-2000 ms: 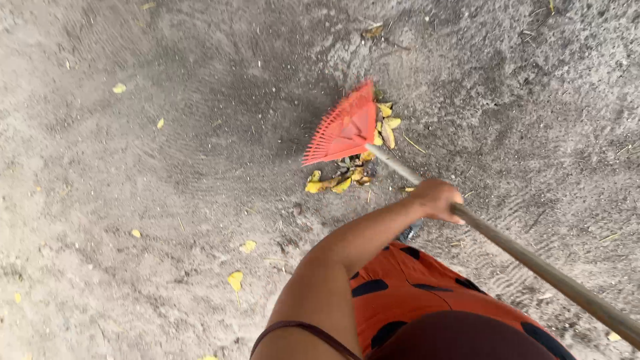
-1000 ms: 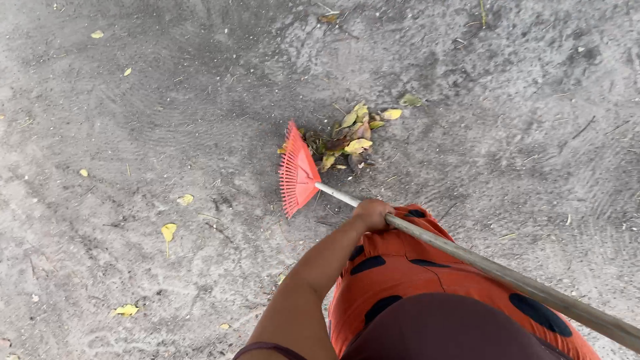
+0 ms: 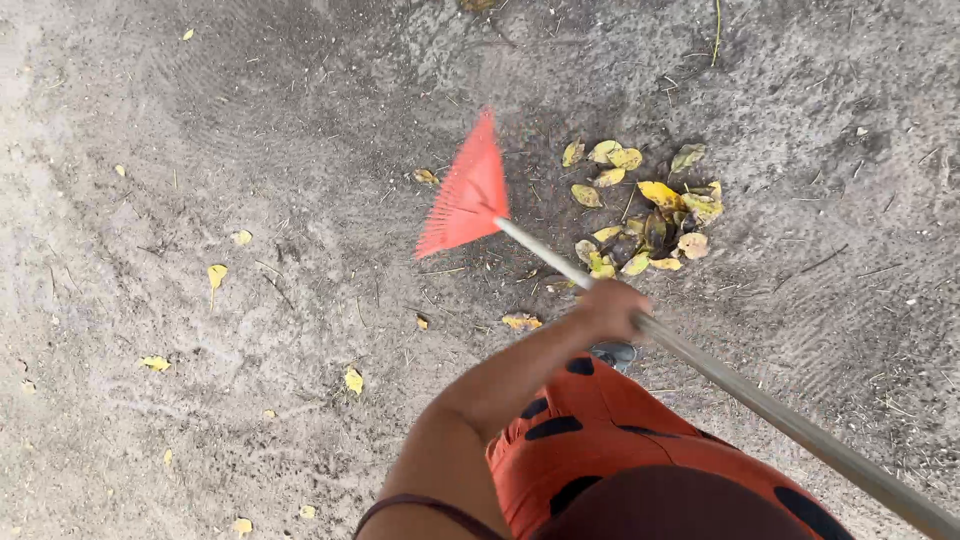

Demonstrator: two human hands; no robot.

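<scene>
My left hand (image 3: 613, 309) is closed around the wooden handle (image 3: 780, 416) of a leaf rake, partway along it. The handle runs from the lower right edge up to the red plastic rake head (image 3: 474, 196), which is slightly blurred, its tines pointing left. To the right of the head lies a loose heap of yellow and brown leaves (image 3: 656, 225), apart from the tines. One small leaf (image 3: 425, 176) is close beside the tines. My right hand is out of view.
Scattered yellow leaves (image 3: 217, 276) and thin twigs lie on the grey dirt ground (image 3: 315, 225). A shoe tip (image 3: 615, 354) shows below my hand, beside my orange garment with dark spots (image 3: 592, 427).
The rake head was at the left side of the leaf heap one second ago; now a gap separates them. The heap looks more spread out. My left hand has kept hold of the handle.
</scene>
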